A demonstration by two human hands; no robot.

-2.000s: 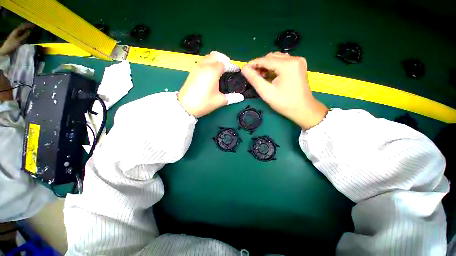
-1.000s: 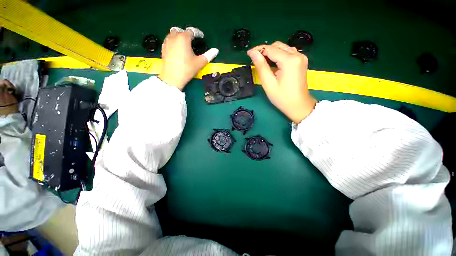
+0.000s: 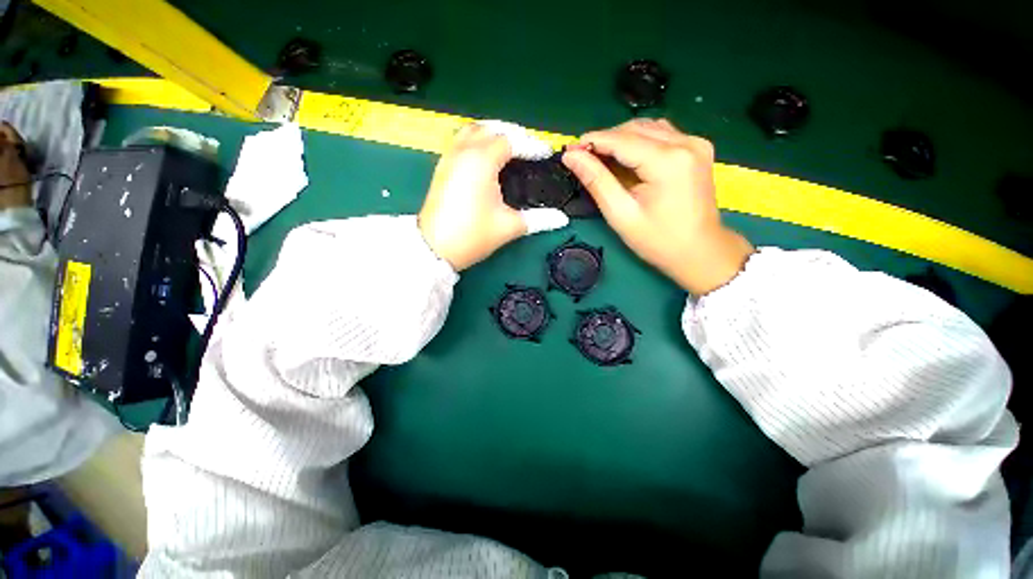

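My left hand [image 3: 474,201], with white cots on its thumb and finger, grips a black watch case [image 3: 537,183] between thumb and fingers. The case lies over or in the black fixture block [image 3: 582,204], mostly hidden by my hands. My right hand [image 3: 657,192] has its fingertips pinched at the case's upper right edge. Whether it holds a small part or a tool cannot be made out. Three loose black watch cases lie just below my hands: one upper [image 3: 575,268], one left [image 3: 522,312] and one right [image 3: 604,336].
A yellow strip [image 3: 838,212] crosses behind my hands, with several watch cases [image 3: 779,111] beyond it. A yellow bar [image 3: 170,45] slants in at upper left. A scuffed black box [image 3: 130,271] with a cable and white paper [image 3: 270,170] are left. Another person's sleeve [image 3: 40,373] shows far left.
My left hand has come back from a case beyond the strip to the fixture and now grips a case there. The cases beyond the strip have shifted in view.
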